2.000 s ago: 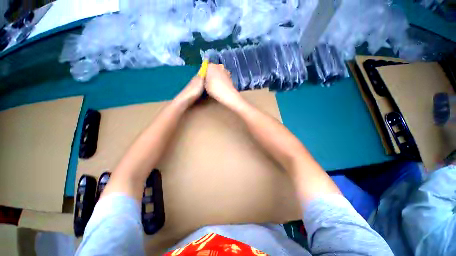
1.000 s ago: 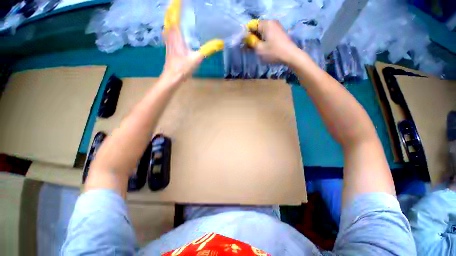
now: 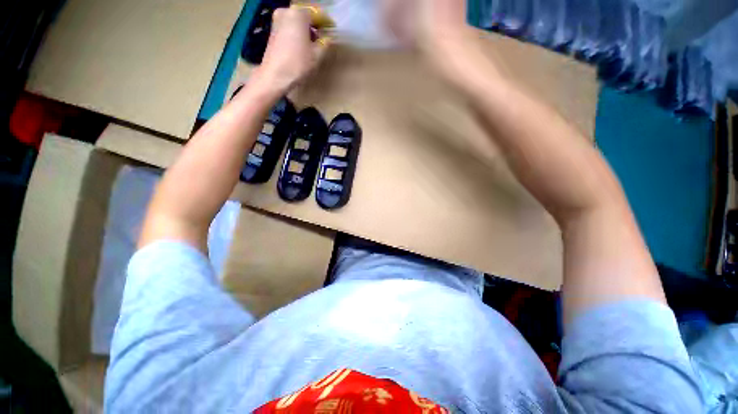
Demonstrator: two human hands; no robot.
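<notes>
My left hand (image 3: 293,50) is at the top centre-left, yellow cots on its fingertips, fingers closed at the edge of a whitish clear poly bag (image 3: 362,22). My right hand (image 3: 425,18) is blurred and cut by the top edge, at the bag's right side; its fingers are hidden. Whether a housing is in the bag cannot be told. Three glossy black plastic housings (image 3: 338,162) lie side by side on the tan cardboard sheet (image 3: 453,218); my left forearm partly covers the leftmost. Another black housing (image 3: 257,32) lies at the sheet's upper left, beside my left hand.
Bagged housings (image 3: 566,31) stand in a row at the upper right on the green mat (image 3: 651,170). A spare cardboard sheet (image 3: 133,61) lies upper left. An open carton (image 3: 48,242) with a pale liner (image 3: 129,242) is below it. A coworker's light blue sleeve (image 3: 716,348) shows lower right.
The view has turned down and left, showing more of the carton and the housings. My left hand's spread fingers have closed by the bag. The spacing between both hands and the bag remains small.
</notes>
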